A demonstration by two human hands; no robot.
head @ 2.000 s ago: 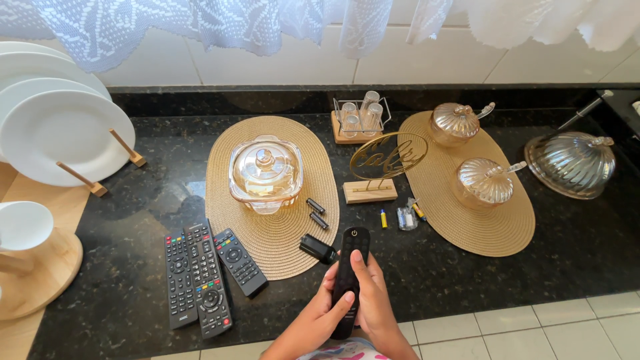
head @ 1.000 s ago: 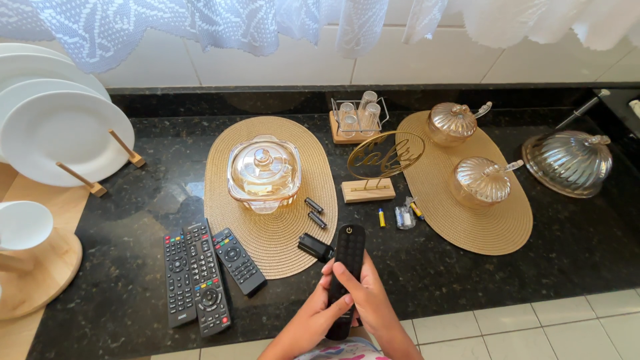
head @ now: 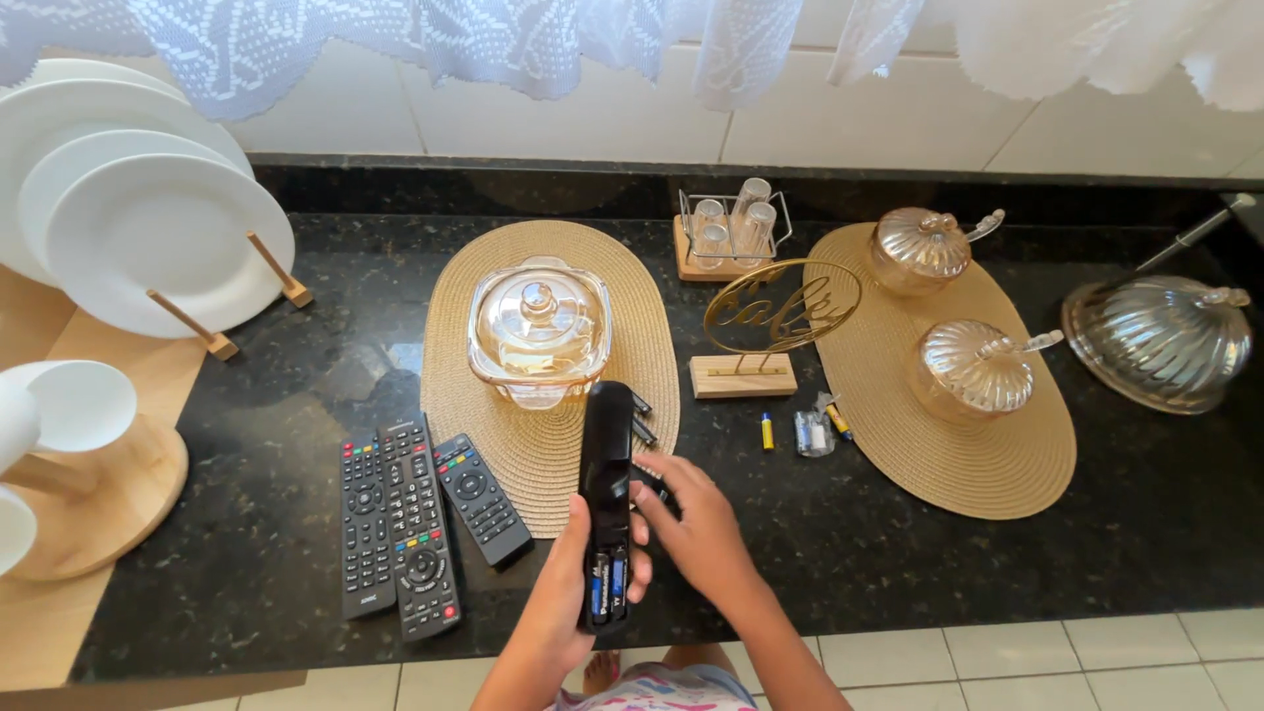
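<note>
My left hand [head: 570, 583] grips a black remote control [head: 606, 444], its back facing up. Its battery compartment is uncovered, with two blue Panasonic batteries [head: 607, 585] lying in it side by side. Just right of the remote, my right hand [head: 691, 518] has its fingers bent near the remote's edge; a dark piece shows partly behind them, and whether they hold it I cannot tell. Two dark loose batteries [head: 643, 431] lie on the woven placemat [head: 553, 494], partly behind the remote. Three more remote controls [head: 425, 533] rest on the counter to the left.
A lidded glass dish [head: 539, 331] stands on the placemat. Behind are a wooden-based sign [head: 743, 376] and a rack of small glasses [head: 726, 259]. A yellow battery [head: 767, 432] and a small plastic packet [head: 814, 434] lie right. Glass bowls [head: 976, 370], a domed cover [head: 1160, 341] and white plates [head: 168, 242] flank these.
The remote in my hands has been turned over from its button side to its back, and its open battery compartment shows. My right hand has come off it to the right.
</note>
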